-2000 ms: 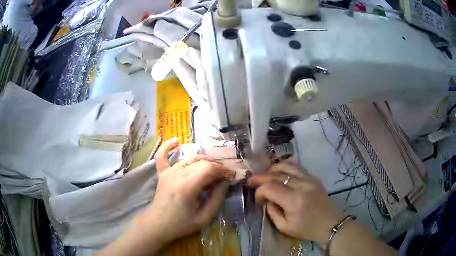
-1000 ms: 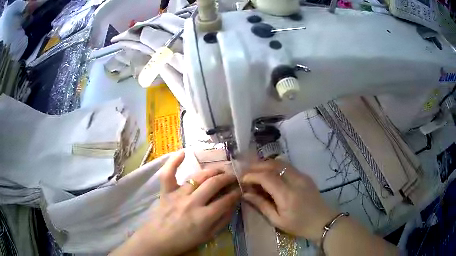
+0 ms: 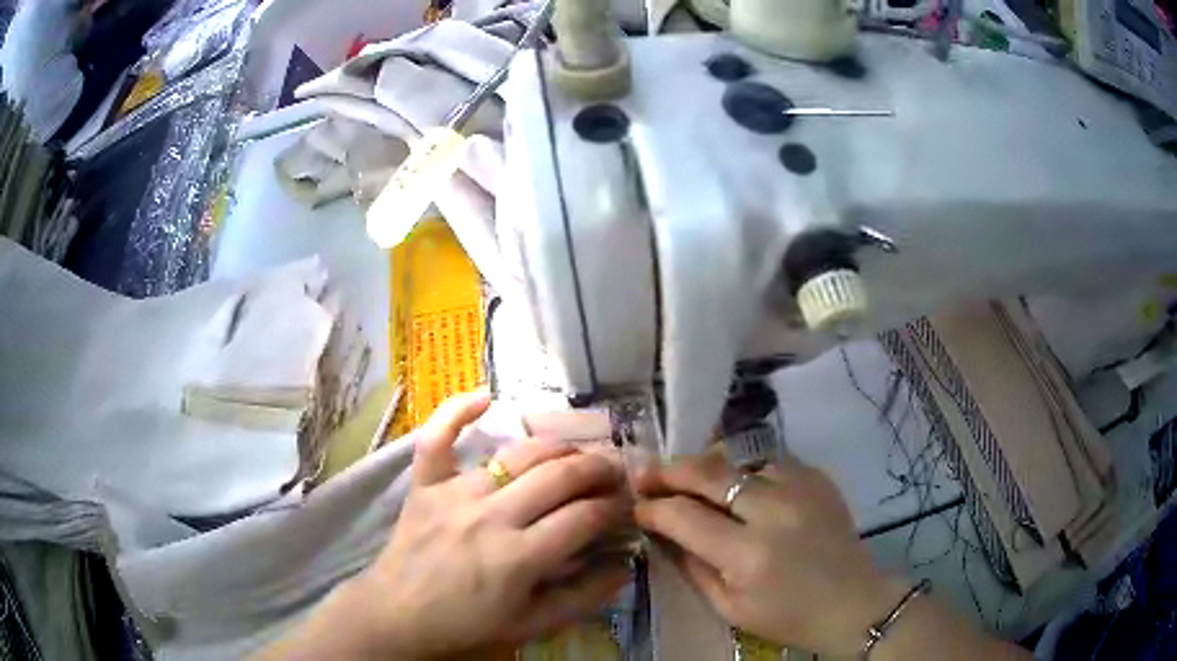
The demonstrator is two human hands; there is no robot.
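The white sewing machine head (image 3: 594,258) stands over the work. My left hand (image 3: 510,542) presses and pinches the pale garment panel (image 3: 284,549) just in front of the presser foot (image 3: 629,424); the panel trails off to the left. My right hand (image 3: 749,536) pinches a tan facing strip (image 3: 687,613) close beside my left fingertips. The strip runs down toward me between the hands. A short tan piece (image 3: 568,424) lies flat left of the foot. The fingertips hide the place where panel and strip meet, and the needle is not clear.
A pale panel stack (image 3: 245,375) lies at left, a tan strip stack (image 3: 1007,426) with loose threads at right. Yellow tape (image 3: 439,336) is on the table. Pale sewn work (image 3: 413,78) is heaped behind the head. Olive-green bundles (image 3: 26,181) hang far left.
The camera view has shifted, so the machine head appears larger and further right. Both hands stay close together at the foot, with small finger shifts on the cloth.
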